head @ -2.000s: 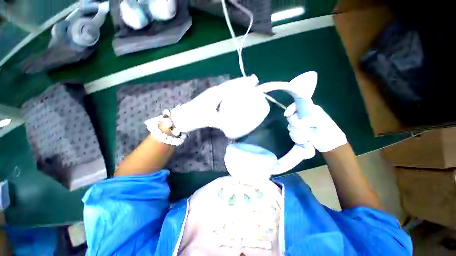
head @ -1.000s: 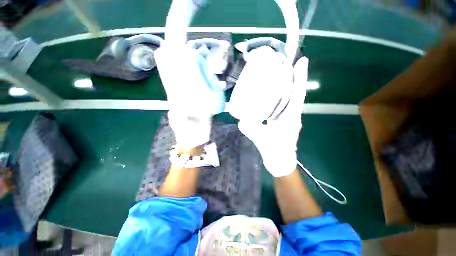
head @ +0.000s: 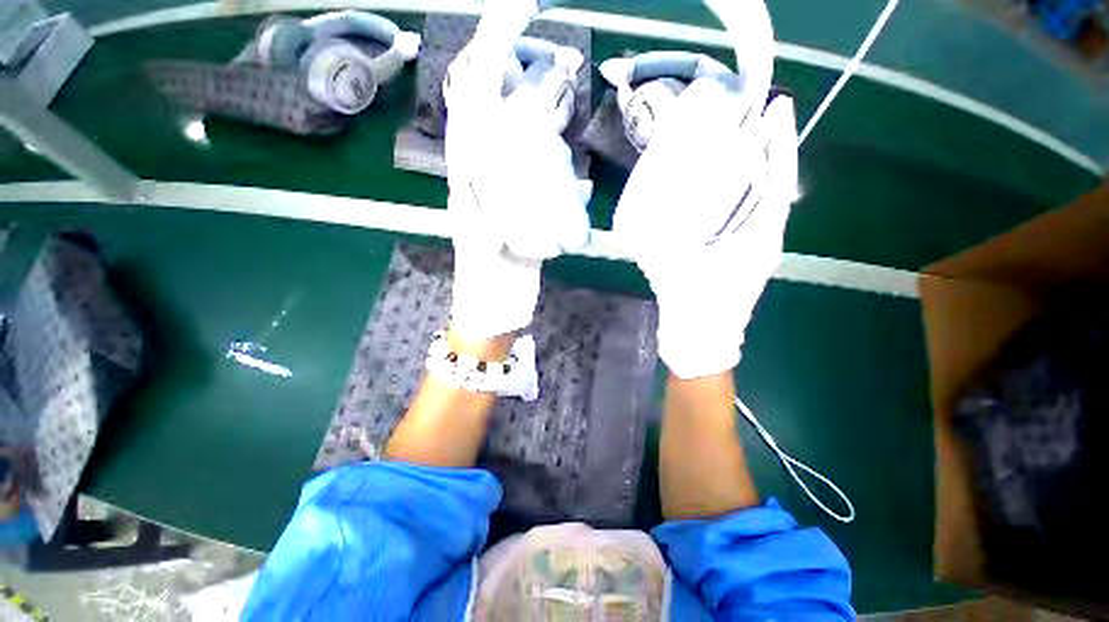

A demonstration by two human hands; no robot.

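Note:
White over-ear headphones (head: 756, 49) are held up in front of me, band towards the top edge, where it is cut off. My left hand (head: 505, 207), in a white glove, is on the left cup. My right hand (head: 718, 231), also gloved, is on the right cup. Gloves and cups are overexposed, so the fingers are hard to separate. A grey printed protective bag (head: 584, 401) lies flat on the green surface below my hands. A thin white cord (head: 791, 462) forms a loop right of my right wrist.
More headphones (head: 343, 75) lie on grey bags beyond the white rail (head: 304, 209). Another grey bag (head: 73, 352) is at the left. An open brown carton (head: 955, 425) with dark bags inside stands at the right. A white line (head: 851, 63) runs up at the upper right.
Since two seconds ago the headphones were raised and turned, and both hands moved onto the cups. Over the last second hands and headphones shifted slightly right in view, still holding the cups.

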